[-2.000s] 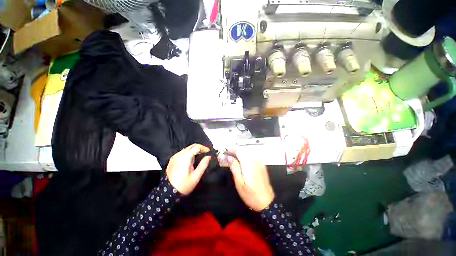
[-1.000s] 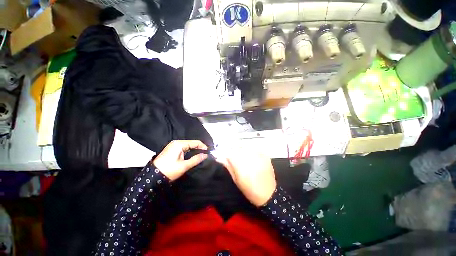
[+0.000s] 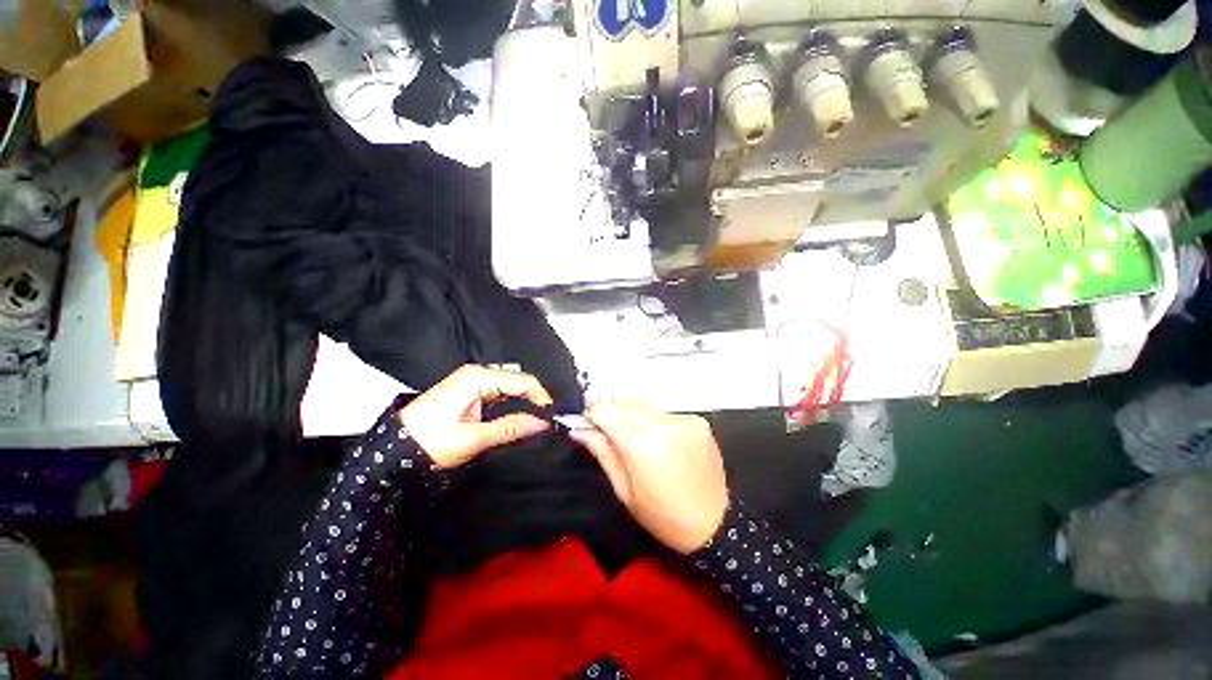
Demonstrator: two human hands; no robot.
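A black garment [image 3: 399, 286] lies heaped on the white table left of the machine and runs down over the table's front edge onto my lap. My left hand [image 3: 475, 416] pinches a small fold of its edge between thumb and fingers. My right hand [image 3: 661, 468] is closed at the same fold, its fingertips meeting the left ones. A small pale thing shows between the fingertips; I cannot tell what it is. The cream-white overlock machine [image 3: 784, 199] stands just beyond my hands.
Red thread [image 3: 817, 372] hangs at the table's front edge. A green flask [image 3: 1154, 144] and a green floral pad [image 3: 1050, 226] are at the right. An open cardboard box [image 3: 93, 80] is at the upper left, above a yellow-green packet [image 3: 153, 253].
The view has shifted, so the machine sits higher in the picture. My hands have come closer together at the fold, my right hand more closed around it. The garment heap lies much the same.
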